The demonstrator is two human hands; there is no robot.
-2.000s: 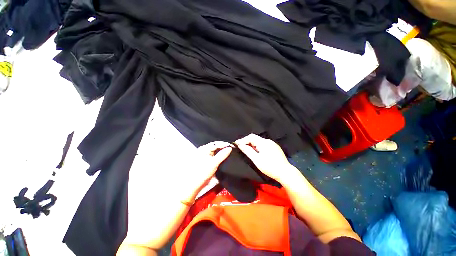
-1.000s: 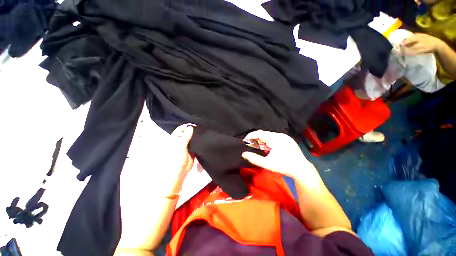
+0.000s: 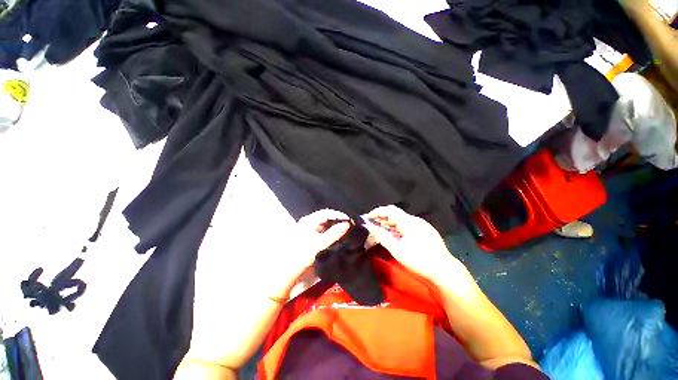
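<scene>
A small black fabric piece (image 3: 355,271) hangs over the red-orange apron. My left hand (image 3: 320,241) pinches its upper edge between thumb and fingertips. My right hand (image 3: 398,234) pinches the same edge close beside it, with something small and reddish between its fingers that I cannot make out. The fingertips of both hands nearly touch. Just beyond them lies a large pile of black garments (image 3: 334,111) in long folds. A long black panel (image 3: 167,260) hangs off its left part toward the near table edge.
The white table (image 3: 44,171) bears black scraps (image 3: 56,288) at left and a dark object (image 3: 22,356) at lower left. At right are another black pile (image 3: 520,33), a red stool (image 3: 543,200), blue bags (image 3: 632,334) and part of a person (image 3: 662,37).
A second ago my hands were apart with the black piece spread between them. Now they are together at its upper edge, and the piece hangs bunched below. The view has shifted slightly.
</scene>
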